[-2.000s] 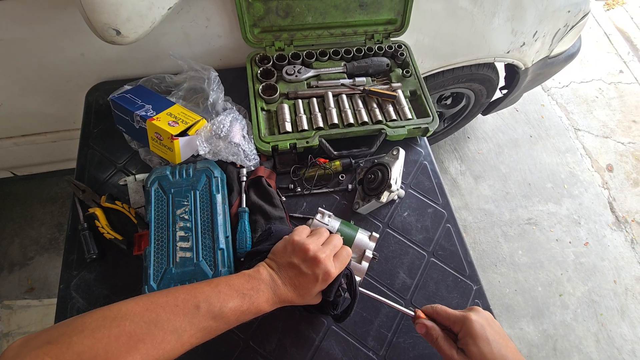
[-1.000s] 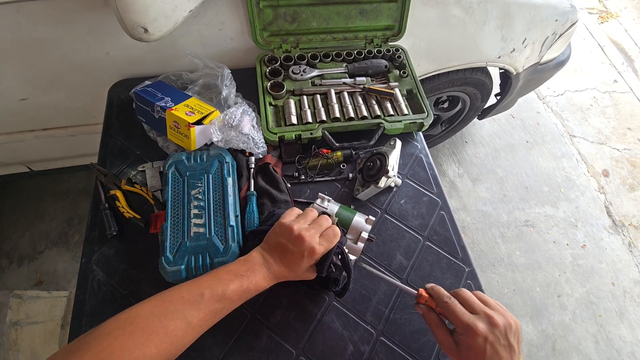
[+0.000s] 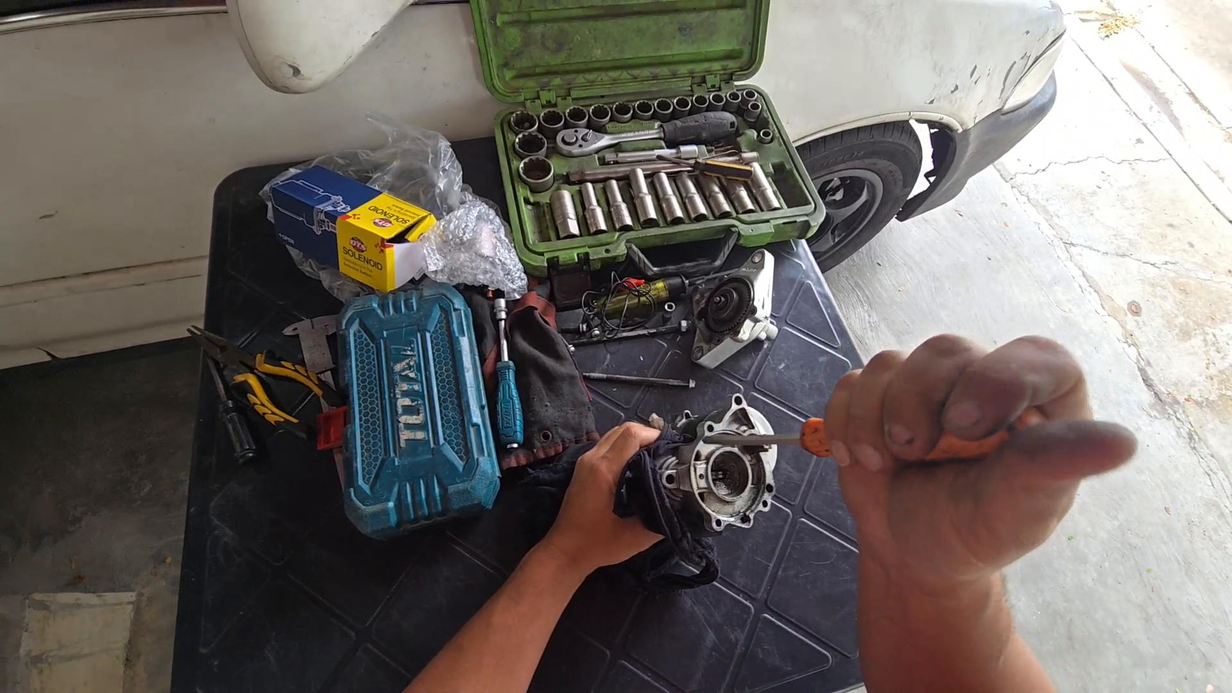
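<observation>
My left hand [image 3: 602, 505] grips a dark cloth [image 3: 664, 520] wrapped round a cast metal motor housing [image 3: 741, 481], whose open flanged end with a round bore faces up toward me. My right hand [image 3: 948, 443], raised at the right, is closed on the orange handle of a screwdriver [image 3: 816, 438]. The screwdriver's shaft points left, its tip over or at the upper rim of the housing; whether it touches is unclear. Just above lies a long bolt [image 3: 640, 381] on the black table [image 3: 385, 626]. A metal end housing with a dark gear [image 3: 733, 308] lies farther back.
An open green socket set [image 3: 654, 183] stands at the back, near a white car [image 3: 125, 125]. To the left are a blue Total case [image 3: 414, 414], a solenoid box [image 3: 351, 226] in plastic wrap, pliers [image 3: 274, 385] and a blue-handled nut driver [image 3: 508, 395] on a dark glove [image 3: 544, 385].
The housing has been turned, so its open flanged end now faces me. My right hand has risen with the screwdriver, which has moved from the housing's lower right to its upper rim.
</observation>
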